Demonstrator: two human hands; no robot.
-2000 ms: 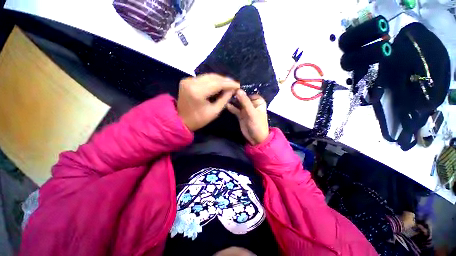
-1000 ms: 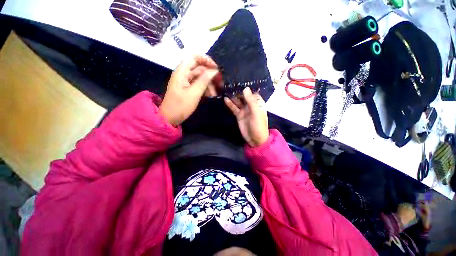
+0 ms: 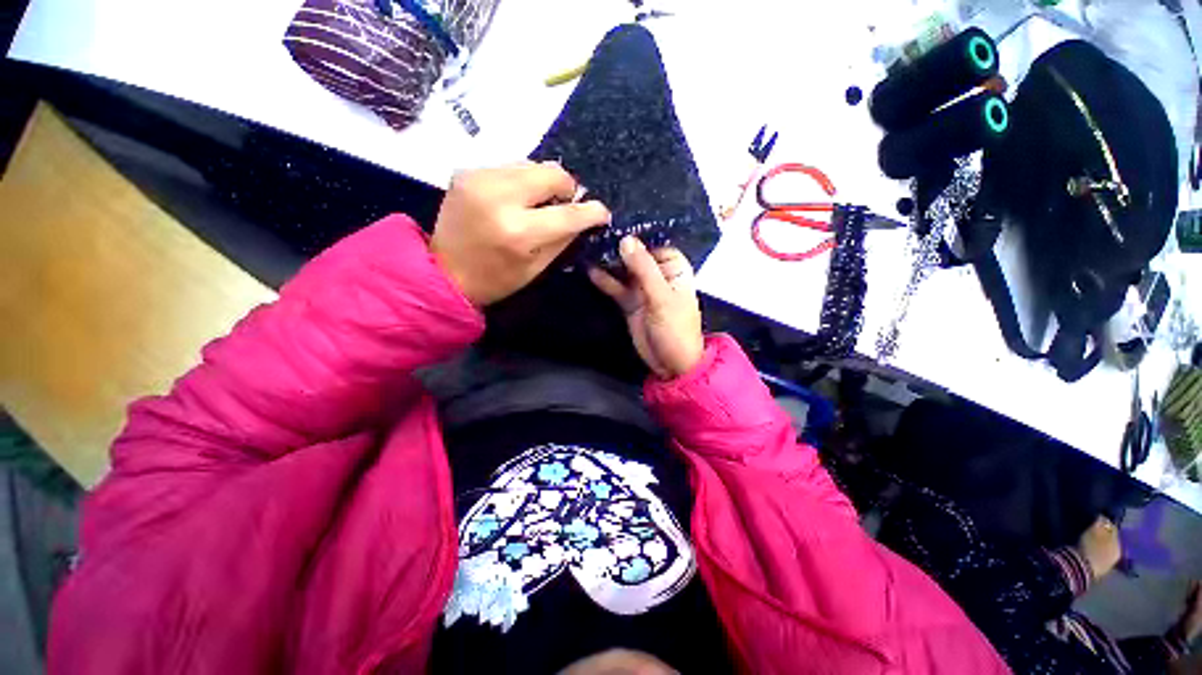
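Note:
The black textured garment piece lies with its blunt flap on the white table. A glittering beaded trim runs along its near edge. My right hand is shut on that edge, thumb on top and fingers partly hidden beneath. My left hand is just left of it, its fingers bent and fingertips together at the beaded edge. Any needle or thread in them is too fine to see.
Red-handled scissors, a black beaded strip and a small dark-tipped tool lie right of the work. Black thread cones and a black bag are farther right. A striped pouch is upper left. Another person's hand shows lower right.
My left hand had pulled up and left from the edge one second ago and is now back at it, covering part of the trim. My right hand has stayed on the edge.

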